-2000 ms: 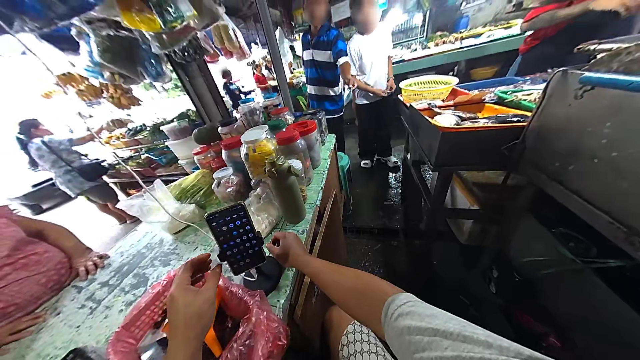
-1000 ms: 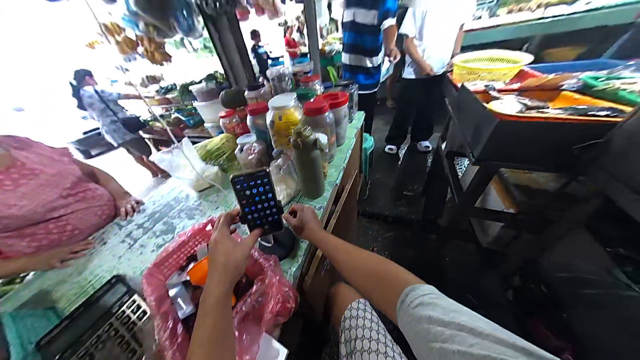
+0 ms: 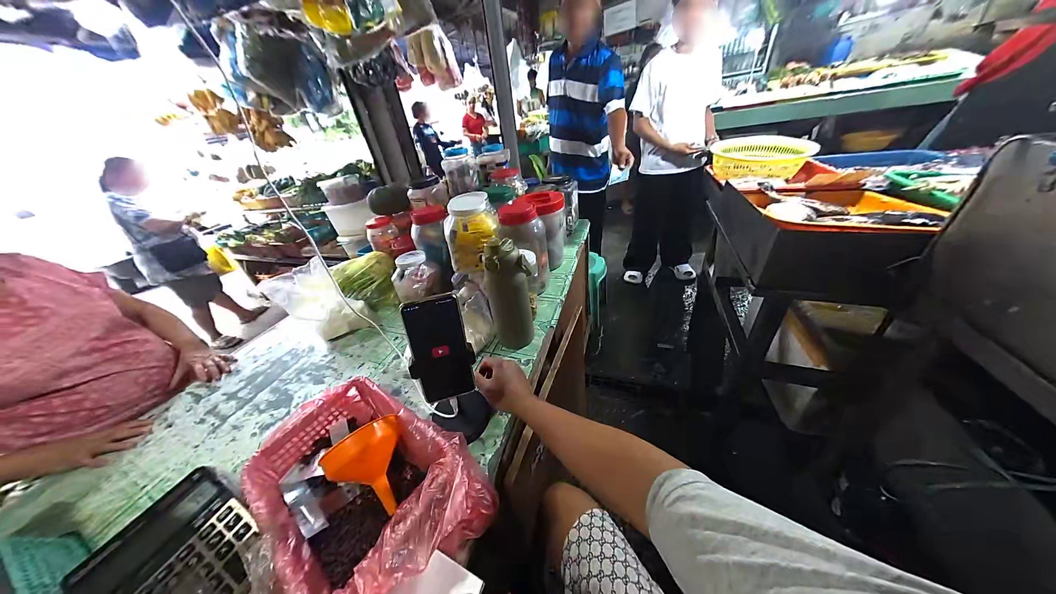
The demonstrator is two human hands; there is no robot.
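A smartphone (image 3: 439, 348) stands upright in a holder on a round black base (image 3: 464, 417), its screen dark with a red play icon. My right hand (image 3: 502, 384) is at the phone's lower right edge, fingers curled; whether it grips the phone or its holder is unclear. My left hand is out of view. Just in front of the phone is a pink basket lined with a plastic bag (image 3: 478, 495), with an orange funnel (image 3: 363, 458) and dark granular stuff inside. Behind the phone stands an olive-green bottle (image 3: 508, 297). A white cable runs down to the holder.
On the green counter (image 3: 206, 421) are a calculator (image 3: 194, 536), lidded plastic jars (image 3: 471, 227) and a plastic bag (image 3: 309, 301). A person in pink (image 3: 82, 355) rests their hands on its left side. Two people stand beyond the counter. Trays of fish (image 3: 850, 210) stand right, near a yellow basket (image 3: 763, 155).
My left hand has left the phone and gone out of view. The screen has changed from an icon grid to a dark screen with a red icon. My right hand stays beside the phone.
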